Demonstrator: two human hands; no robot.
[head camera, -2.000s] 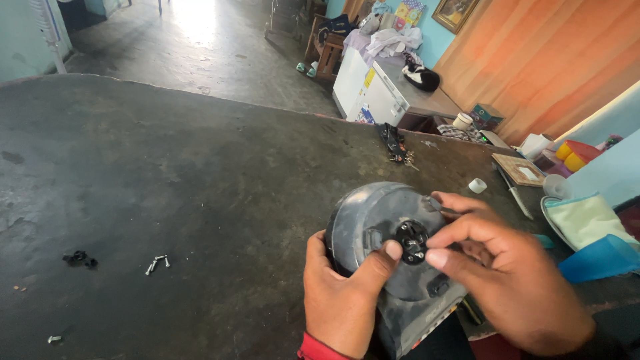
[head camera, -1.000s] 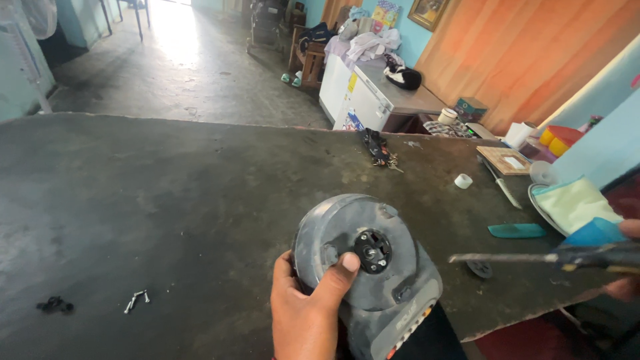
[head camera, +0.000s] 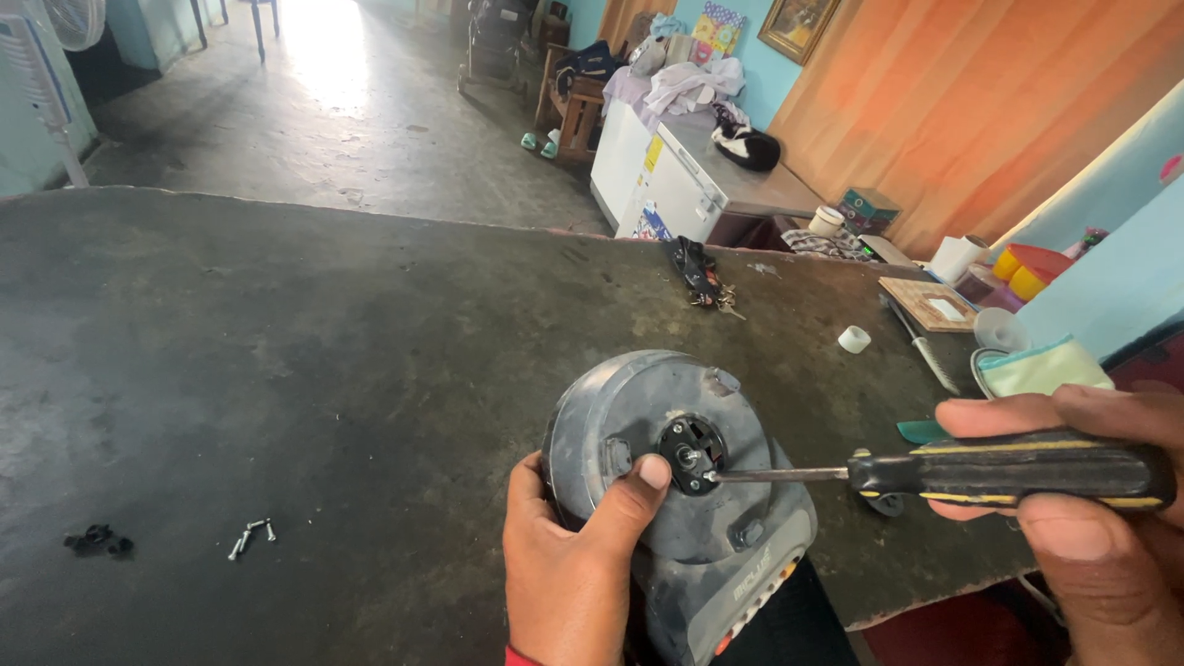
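Note:
My left hand (head camera: 587, 555) grips the grey plastic housing (head camera: 661, 370) of an appliance with push buttons, its thumb beside a round black fitting (head camera: 680, 444) in the middle. Several small screws show in that fitting. A screwdriver with a black and yellow handle (head camera: 1008, 470) is held in my right hand (head camera: 1091, 527); its shaft runs left and the tip meets a small screw (head camera: 710, 476) at the fitting's right edge. Loose silver screws (head camera: 245, 538) and small black parts (head camera: 99, 541) lie on the dark table at the left.
On the table (head camera: 370, 370) are a key bunch (head camera: 700, 275), a white tape roll (head camera: 854, 339), a knife (head camera: 925, 347), a wooden board (head camera: 928, 304) and a green comb-like item (head camera: 921, 432). A round black part (head camera: 886, 504) sits behind the screwdriver. A white chest freezer (head camera: 661, 185) stands beyond.
My right hand has brought the screwdriver from the right edge to the black fitting. Two seconds ago its fingers were at the fitting without the screwdriver. My left hand still holds the housing.

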